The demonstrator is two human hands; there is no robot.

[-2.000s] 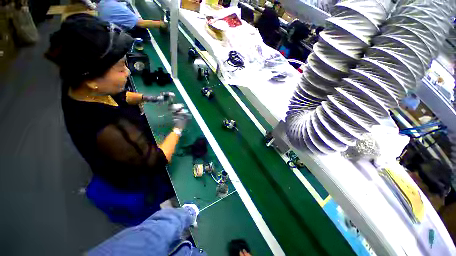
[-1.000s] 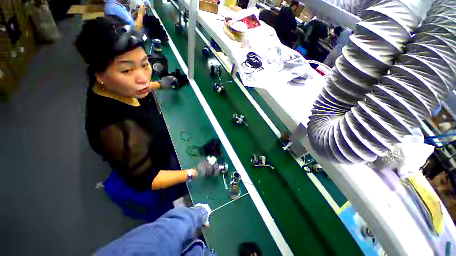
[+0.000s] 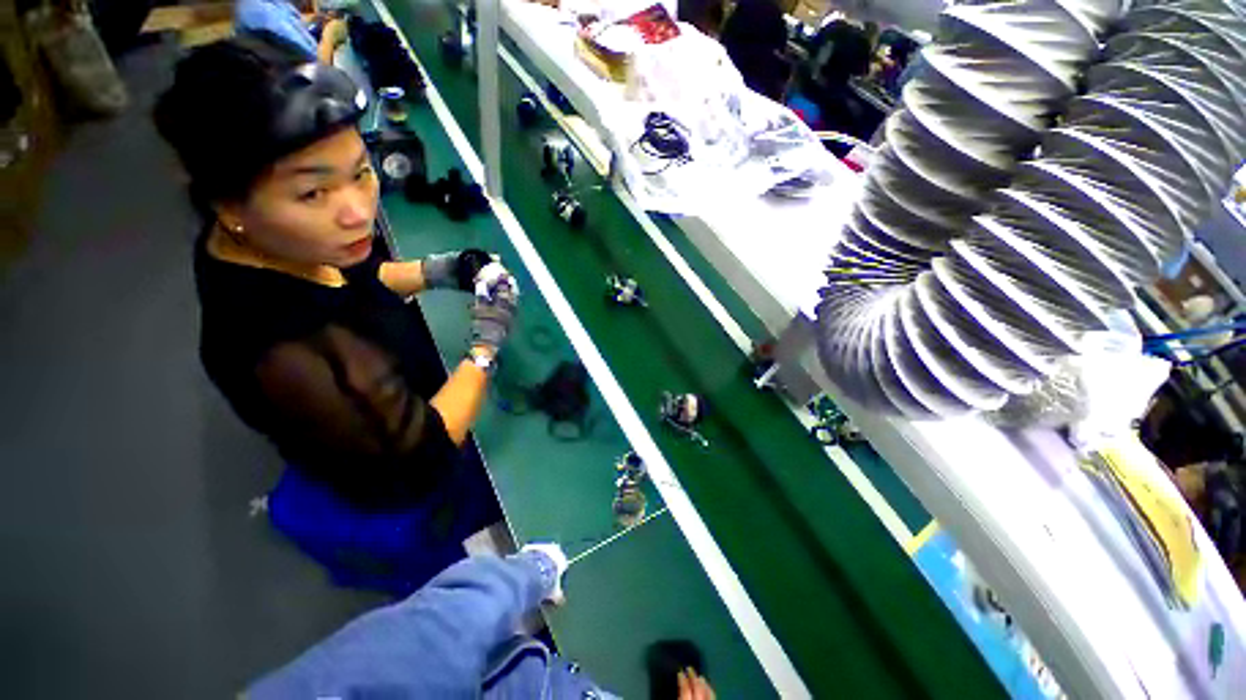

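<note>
My left hand point(image 3: 548, 569), in a white glove, rests at the bench's near edge below a blue sleeve; no part shows in it, and its fingers are too blurred to read. My right hand point(image 3: 696, 687) is cut off by the bottom edge; only bare fingertips show, against the right side of a black housing point(image 3: 670, 663). Whether they grip it is hidden. A motor unit point(image 3: 629, 490) with silver and coppery parts lies on the green bench point(image 3: 601, 615) ahead of my hands.
A coworker in black point(image 3: 314, 328) sits left, both grey-gloved hands on a small part. Black parts point(image 3: 560, 393) lie before them. Beyond the white rail point(image 3: 615, 398), the green conveyor carries spaced units point(image 3: 681, 409). A white shelf point(image 3: 765, 267) and ribbed duct point(image 3: 984, 219) stand right.
The coworker's hand has left the unit near the bench seam and both their hands are together farther up. Conveyor units have shifted along the belt. My hands have hardly moved relative to the bench.
</note>
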